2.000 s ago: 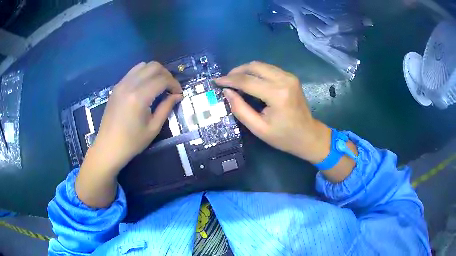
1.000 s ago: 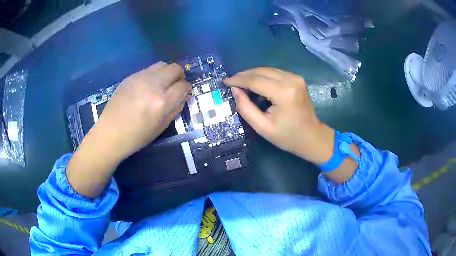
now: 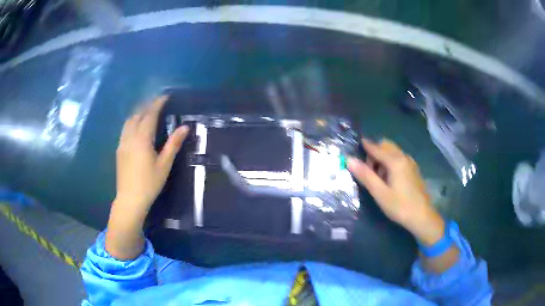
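The open tablet (image 3: pixel 248 218) lies nearly level in front of me, with black battery panels and white strips. A pale grey flex cable (image 3: pixel 251 186) curves over the battery towards the bright mainboard (image 3: pixel 328 170) at the right. A turquoise patch (image 3: pixel 343 161) is by my right thumb. My left hand (image 3: pixel 170 119) is around the tablet's upper left edge, thumb on top. My right hand (image 3: pixel 358 154) has thumb and index finger at the right edge by the board; a dark area shows between them, too blurred to tell what they hold.
A shiny clear bag with a white label (image 3: pixel 70 112) lies at the left. More crumpled clear plastic (image 3: pixel 441 128) lies at the right. A white fan (image 3: pixel 529 194) stands at the far right. A pale rail (image 3: pixel 287 15) curves across the back of the green mat.
The view has shifted and blurred. The tablet has turned from tilted to nearly level. My left hand has moved from the board area to the tablet's left edge, uncovering the battery and cable.
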